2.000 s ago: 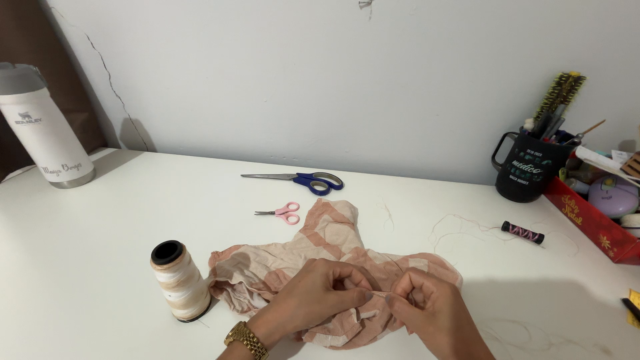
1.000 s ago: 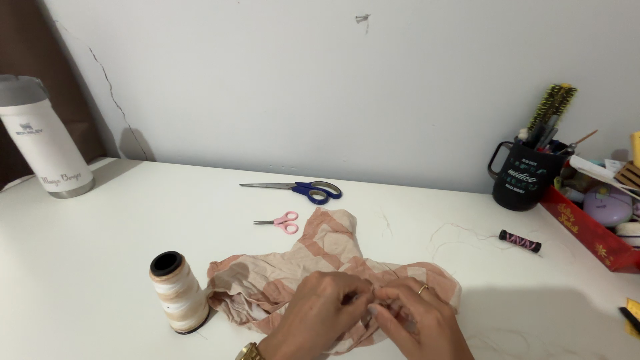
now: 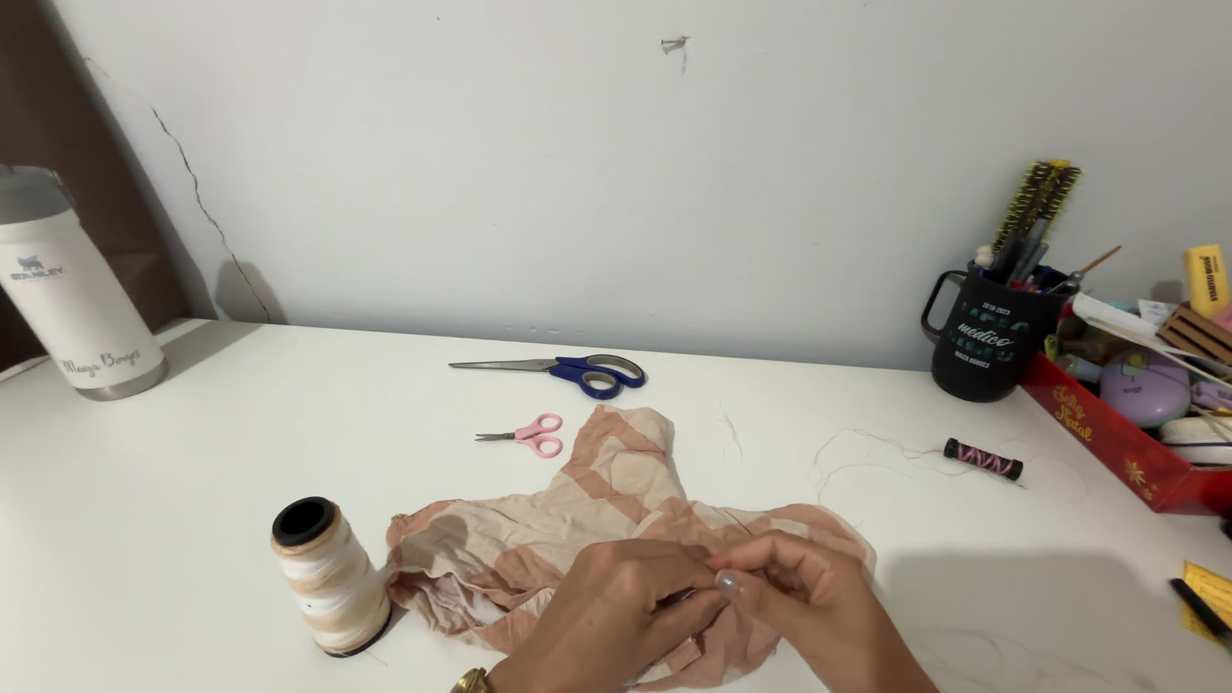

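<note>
A crumpled beige and terracotta patterned cloth (image 3: 616, 472) lies on the white table, under both hands. Above its lower part, my left hand (image 3: 626, 606) has thumb and forefinger pinched together, with a wristwatch on that arm. My right hand (image 3: 808, 587) meets it fingertip to fingertip. Whatever is between the fingers is too small or hidden to tell. To the left of the cloth stands a cone of white and beige thread (image 3: 332, 587). Small pink-handled scissors (image 3: 525, 436) and larger blue-handled scissors (image 3: 568, 371) lie behind the cloth.
At far left stands a white Stanley bottle (image 3: 82, 298). A small spool of dark and pink thread (image 3: 983, 460) lies at right with loose thread. Behind it are a black mug (image 3: 991, 337) of pens and a brush, and a red box (image 3: 1097, 433) of odds and ends.
Both hands stay close together over the cloth, while their fingers have shifted in their pinch. The scissors, cone and small spool have not moved on the table.
</note>
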